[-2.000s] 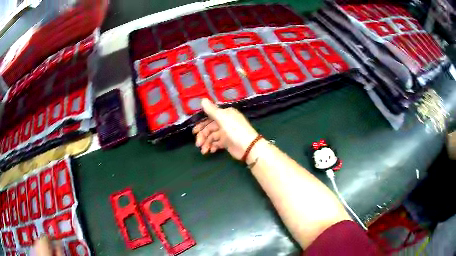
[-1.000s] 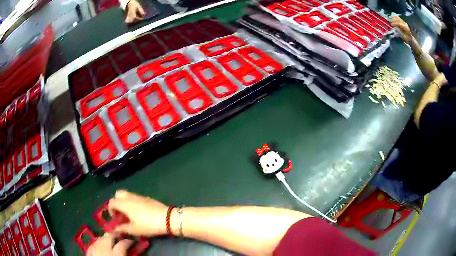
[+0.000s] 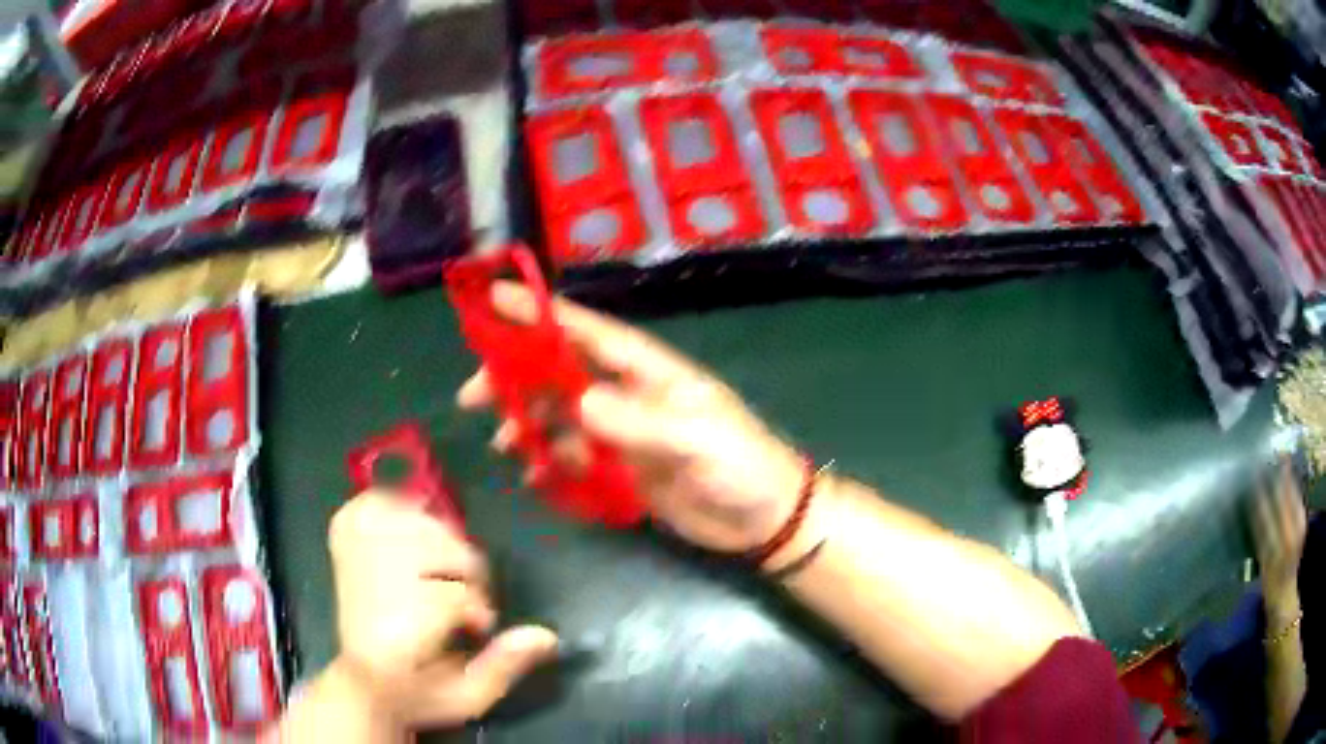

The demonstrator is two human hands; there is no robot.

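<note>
My right hand is shut on a red plastic frame, held tilted above the green bench, its holed end up; whether it is one frame or several is too blurred to tell. My left hand is at the lower left with its fingers on another red frame, whose holed end shows beyond the knuckles. The thumb of my left hand points right. A pale tray holding red frames lies at the left edge, with whitish empty pockets low in it.
Stacked trays of red frames are at the back centre, more at back left and right. A dark phone lies between stacks. A cartoon charm on a white cord is at right. Another person's arm is at the right edge.
My right hand has risen away from my left with a red frame in it. My left hand is now more fully in view. The view has swung left since one second ago.
</note>
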